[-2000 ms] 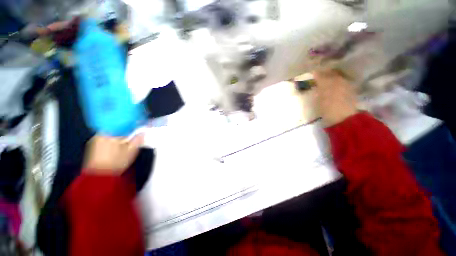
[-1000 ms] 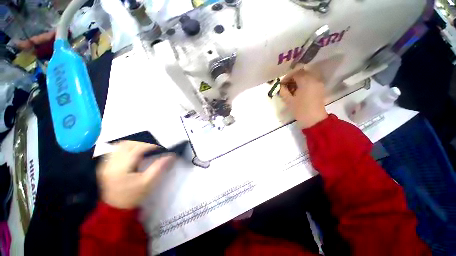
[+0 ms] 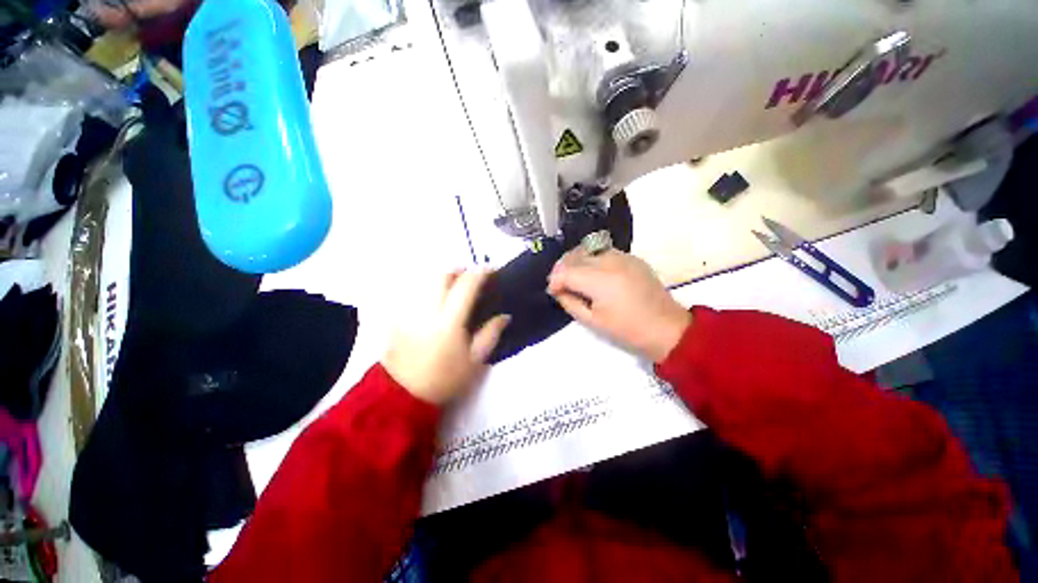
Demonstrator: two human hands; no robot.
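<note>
A curved black cut piece (image 3: 526, 305) lies on the white table under the needle area, its far end showing behind the presser foot. The presser foot and needle (image 3: 546, 233) are at the machine head. My left hand (image 3: 446, 336) rests on the piece's left end, thumb and fingers apart around its edge. My right hand (image 3: 615, 298) lies at the piece's right side by the presser foot, fingertips together on the cloth; whether it pinches the cloth is hard to tell. The white sewing machine (image 3: 728, 91) stands behind.
Thread snips (image 3: 822, 268) lie slightly open at the right. Small black squares (image 3: 728, 187) lie right of the needle. A translucent bottle (image 3: 950, 251) is at the table's right end. Black garment panels (image 3: 216, 353) are piled left. A blue lamp-like oblong (image 3: 256, 137) hangs above them.
My left hand has moved right to the needle area with the black piece. My right hand has left the area under the machine arm and come to the piece. The snips and black squares now show.
</note>
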